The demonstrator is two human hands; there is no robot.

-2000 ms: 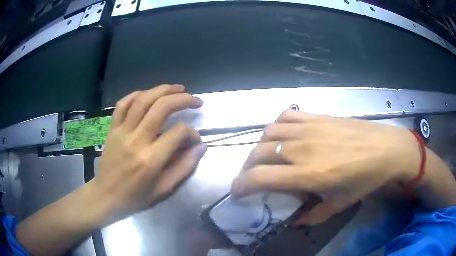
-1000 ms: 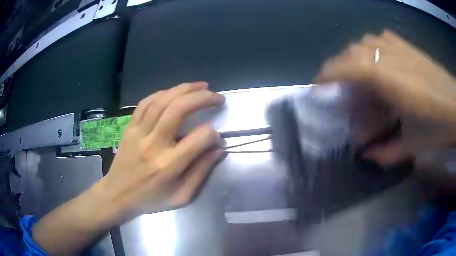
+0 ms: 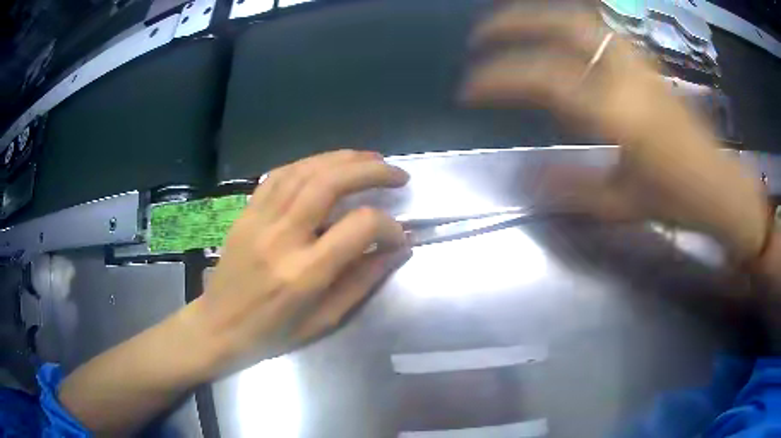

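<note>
My left hand is over the near rail with its fingers curled and the thumb and index tips close together. Thin dark lines run right from those tips; whether they are a held tool or rail edges, I cannot tell. My right hand is motion-blurred over the belt, with its fingers apart and nothing visible in them. A metal carrier fixture with silvery and pale-green parts shows on the belt at the upper right, partly hidden by my right hand.
The dark-green belt runs across the top. A silver guide rail edges it, with a green label at the left joint. The shiny steel bench lies nearer, with two pale strips. A dark object sits at the belt's far left.
The fixture my right hand held over the bench now shows on the belt at the upper right. My right hand has moved up and let go. My left hand appears slightly further right.
</note>
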